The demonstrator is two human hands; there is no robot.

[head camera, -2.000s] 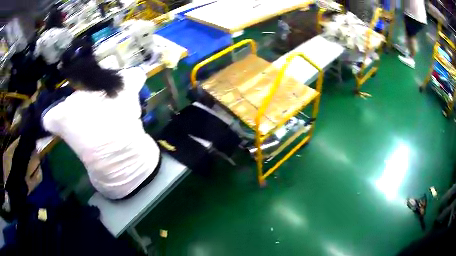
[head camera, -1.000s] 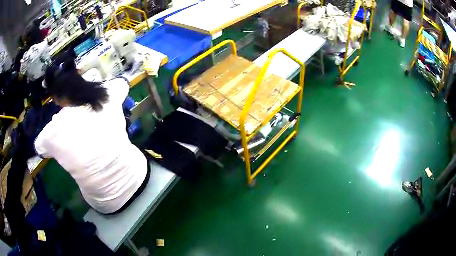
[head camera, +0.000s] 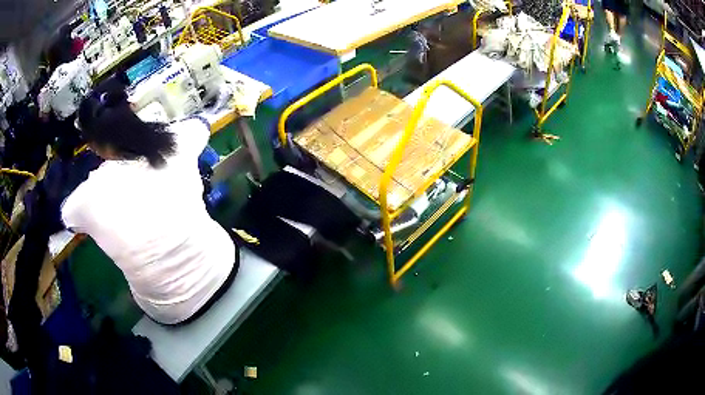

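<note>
Neither of my hands is in the picture. Nearest in front of me stands a yellow bundle trolley [head camera: 363, 143] with hoop handles and a worn wooden deck. Dark garment pieces [head camera: 282, 220] lie over a white-topped bench [head camera: 224, 316], with a small cream tag [head camera: 246, 236] on them. A dark garment bundle [head camera: 116, 362] is heaped at the lower left, with another pale tag [head camera: 65, 354] on it. A black shape fills the lower right corner; I cannot tell what it is.
A person in a white shirt [head camera: 154, 231] sits on the bench at a sewing machine [head camera: 174, 85]. A blue bin [head camera: 286, 69] is beside a white work table [head camera: 363, 27]. A trolley of pale cloth [head camera: 533, 46] and a loaded cart [head camera: 672, 96] stand farther back. A dark scrap [head camera: 643, 299] lies on the floor.
The view has swung left and then slightly back right. The walking person at the upper right has moved farther away, nearly out of the picture. The trolley and bench stay in place.
</note>
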